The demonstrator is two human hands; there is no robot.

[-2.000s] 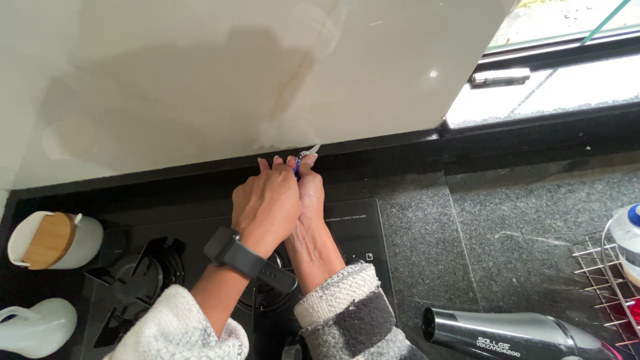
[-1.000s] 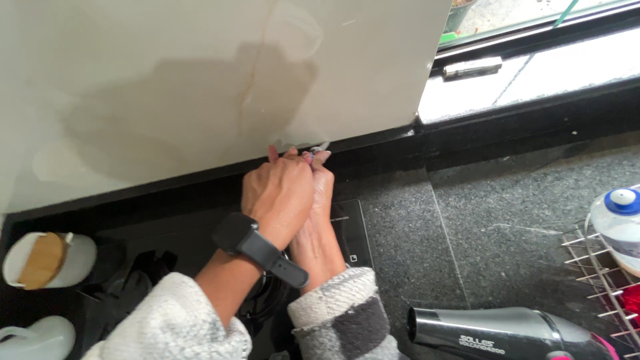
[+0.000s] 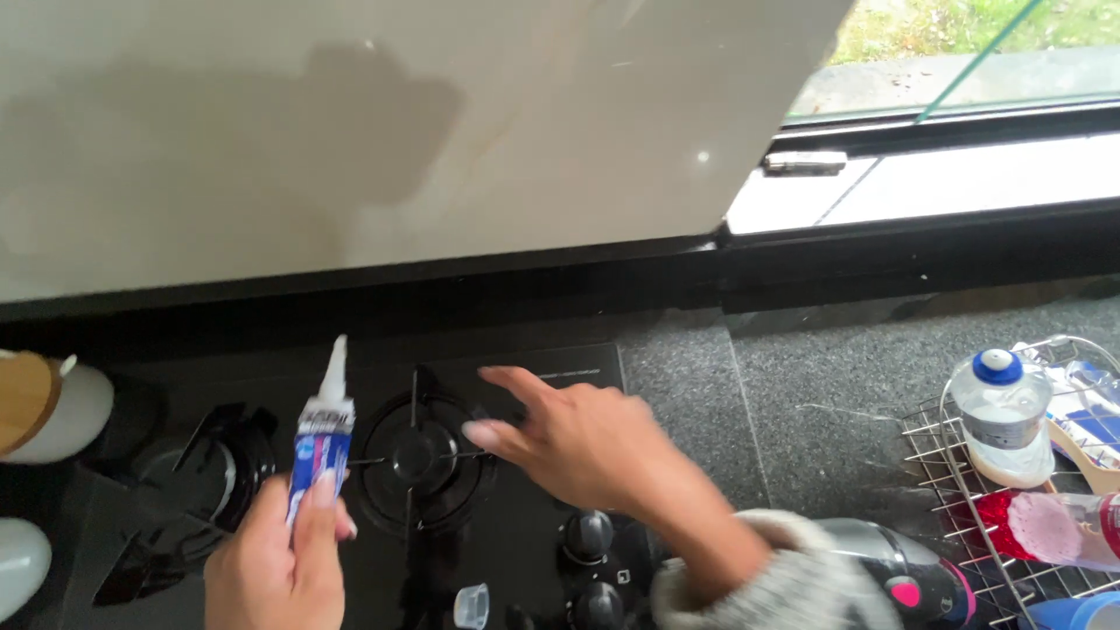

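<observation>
My left hand (image 3: 289,556) grips a blue and white squeeze tube (image 3: 321,451) with its pale tapered nozzle (image 3: 334,372) pointing up, over the black gas hob (image 3: 516,525). To its right, my right hand (image 3: 586,437) is held over the hob with thumb and forefinger apart and nothing between them. Its fingertips are near the round burner (image 3: 424,459). A small clear plastic cap or cup (image 3: 472,606) lies on the hob below, left of the black control knobs (image 3: 588,535).
A hair dryer (image 3: 892,560) lies at the lower right, beside a wire basket (image 3: 954,490) with a blue-capped clear bottle (image 3: 1002,420). White vessels, one with a wooden lid (image 3: 26,398), stand at the left. A pale wall panel (image 3: 525,131) rises behind; a window is upper right.
My hands were together at the black edge below the wall panel; they have come apart and back over the hob. The tube shows plainly in my left hand now.
</observation>
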